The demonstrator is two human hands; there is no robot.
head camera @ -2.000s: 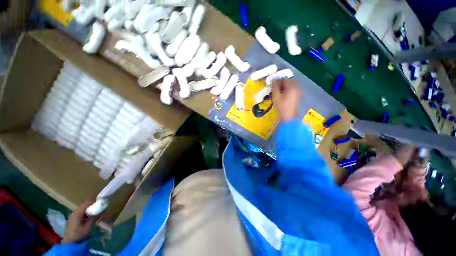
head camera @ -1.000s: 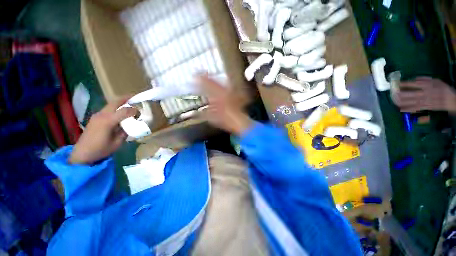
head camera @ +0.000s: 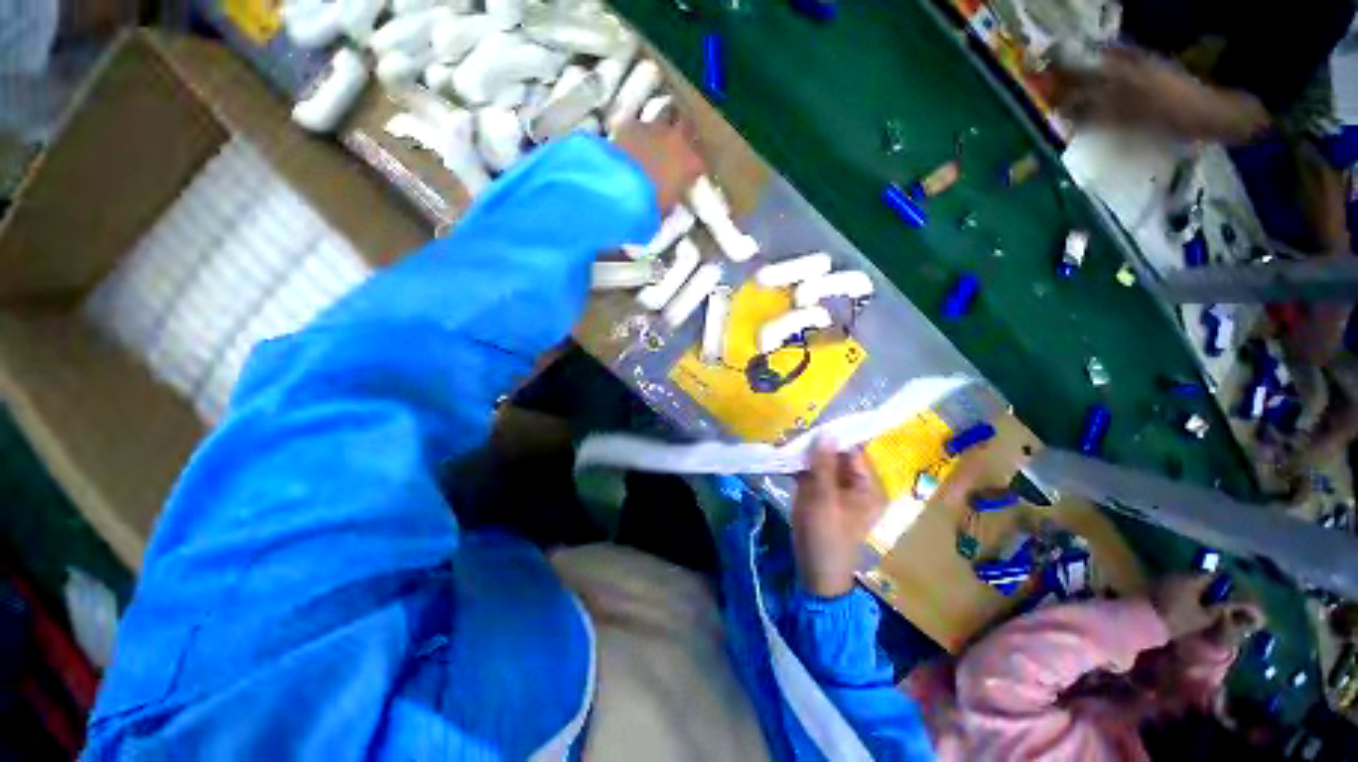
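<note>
My right hand (head camera: pixel 837 514) is closed on a thin white strip (head camera: pixel 700 456), held across the yellow panel of the printed mat (head camera: pixel 931 350). My left hand (head camera: pixel 660 154) reaches to the right edge of the heap of white shells (head camera: pixel 499 72). The blue sleeve and blur hide its fingers, so I cannot tell whether it holds a shell. Several loose white shells (head camera: pixel 721 219) lie between that hand and the yellow panel.
An open brown carton (head camera: pixel 67 424) with stacked white rows stands at left. Blue cells (head camera: pixel 903 206) lie on the green surface (head camera: pixel 834 134). A grey metal post (head camera: pixel 1191 514) and a person's pink sleeve (head camera: pixel 1057 663) are at right.
The view has swung from the carton to the mat. The white strip, earlier at the carton, is now over the mat in my right hand. My left hand has moved to the shells.
</note>
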